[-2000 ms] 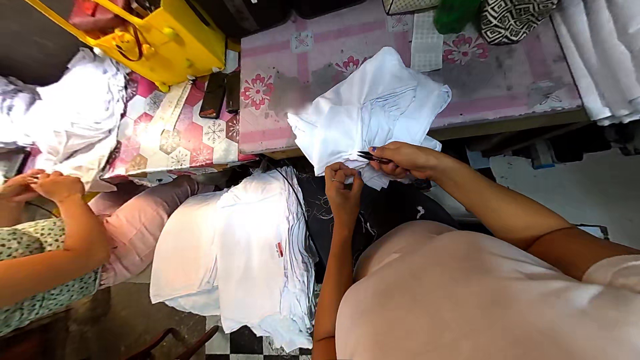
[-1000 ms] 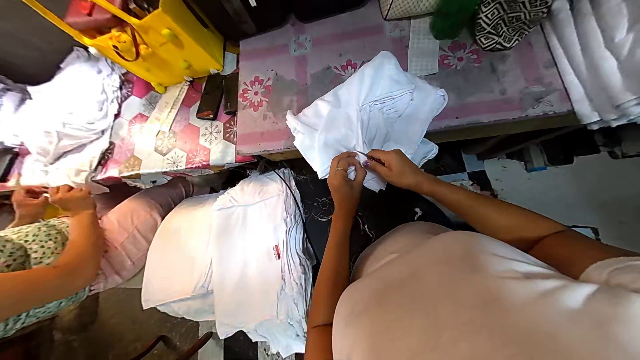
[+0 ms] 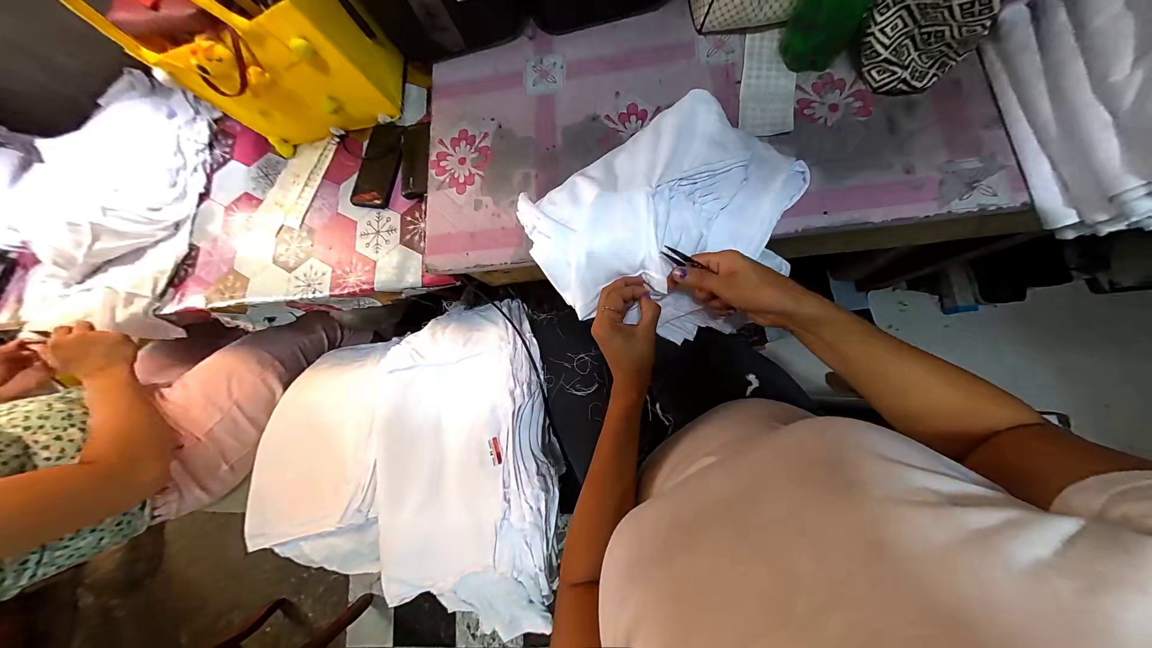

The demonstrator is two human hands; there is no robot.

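Note:
A bundle of white cloth garments (image 3: 621, 216) lies over the front edge of the pink flowered table, its near part hanging off. My left hand (image 3: 626, 315) pinches a fold at the near end of the cloth between thumb and fingers. Just right of it, my right hand (image 3: 733, 286) holds small dark thread snips (image 3: 681, 258), their points directed up and left over the cloth. Whether the blades touch the fabric cannot be told. A thick stack of white garments (image 3: 441, 450) with a small red label hangs to the left of my left forearm.
The pink table (image 3: 576, 117) borders a hexagon-patterned cloth (image 3: 337, 243) bearing dark phones (image 3: 378, 166) and a yellow bag (image 3: 306, 72). A co-worker's hands (image 3: 76, 351) are at far left by a bright white cloth pile (image 3: 117, 189). White fabric (image 3: 1071, 108) hangs at right; a patterned pouch (image 3: 922, 45) sits behind.
The snips, hidden or barely visible one second ago, now show plainly over the cloth as my right hand has shifted slightly right, away from my left. My left hand stays at the cloth's near end.

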